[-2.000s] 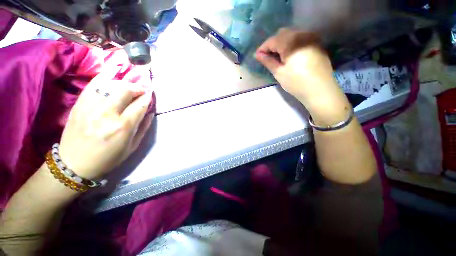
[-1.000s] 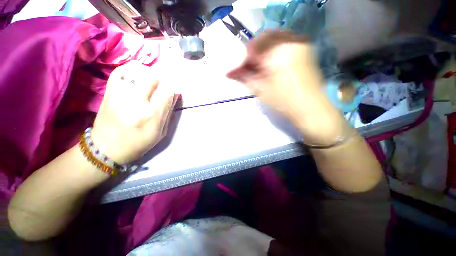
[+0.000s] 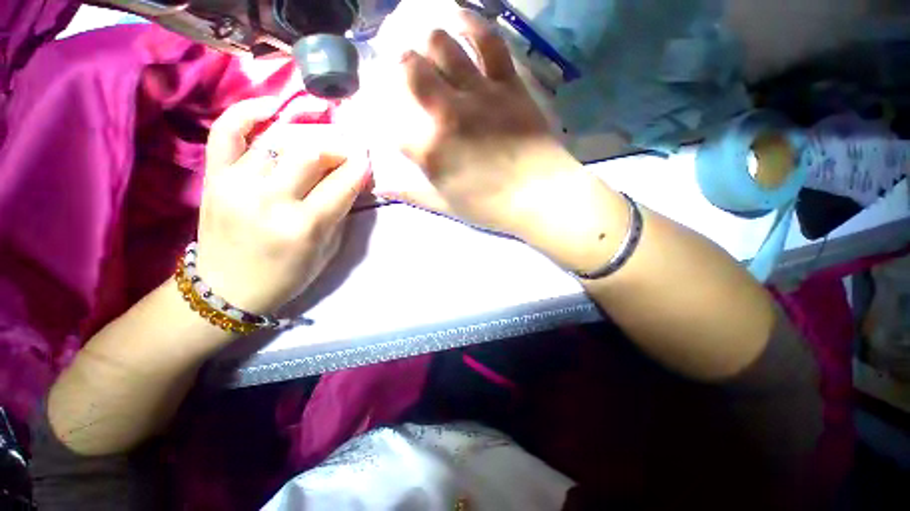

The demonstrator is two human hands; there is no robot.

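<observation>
Shiny magenta fabric (image 3: 75,190) lies in large folds left of the needle area, with a narrow edge under the small grey cylinder (image 3: 326,66). My left hand (image 3: 274,200) pinches the fabric edge just below the cylinder. My right hand (image 3: 474,120) is right of the cylinder, fingers bent over the brightly lit table; glare hides its fingertips, so I cannot tell if it holds anything. The snips (image 3: 539,42), with a blue handle, lie just beyond my right hand.
A light-blue tape roll (image 3: 753,163) with a hanging tail sits at the right table edge, beside printed paper (image 3: 858,150). Pale blue pieces (image 3: 639,70) lie behind the snips. The front edge carries a measuring-tape-like strip (image 3: 419,344). More magenta fabric (image 3: 364,399) hangs below it.
My right hand has moved left, from beside the snips to near the needle area. My left hand stays on the magenta fabric. The camera view has shifted, and the tape roll now shows fully.
</observation>
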